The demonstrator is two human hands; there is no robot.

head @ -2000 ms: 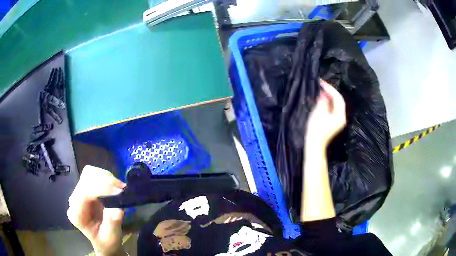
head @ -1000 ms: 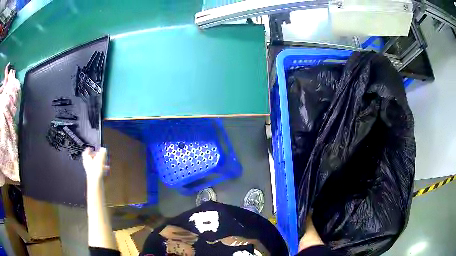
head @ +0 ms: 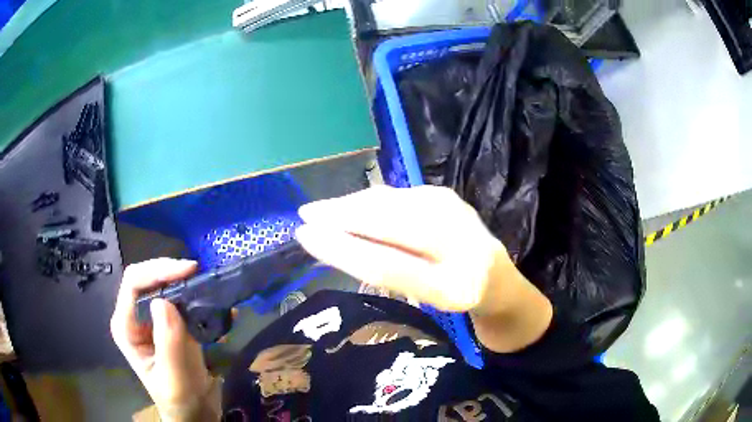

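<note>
A black arm housing (head: 247, 276) with a round boss near its left end lies across in front of my torso, above the lap. My left hand (head: 169, 330) grips its left end, the thumb on the near side. My right hand (head: 412, 247) holds its right end, the fingers over it, so that end is hidden. On the dark tray (head: 49, 330) at left lie loose slim black parts (head: 74, 246).
A green bench (head: 239, 107) is ahead, with a metal rail (head: 276, 12) at its far edge. A blue crate (head: 398, 124) with a black bag (head: 569, 181) stands at right. A blue perforated stool (head: 247, 239) is under the bench edge. Yellow-black tape (head: 684, 221) marks the floor.
My left hand has come back from the tray and now holds an arm housing. My right hand has left the bag and is on the housing too. The other person's sleeve is out of view.
</note>
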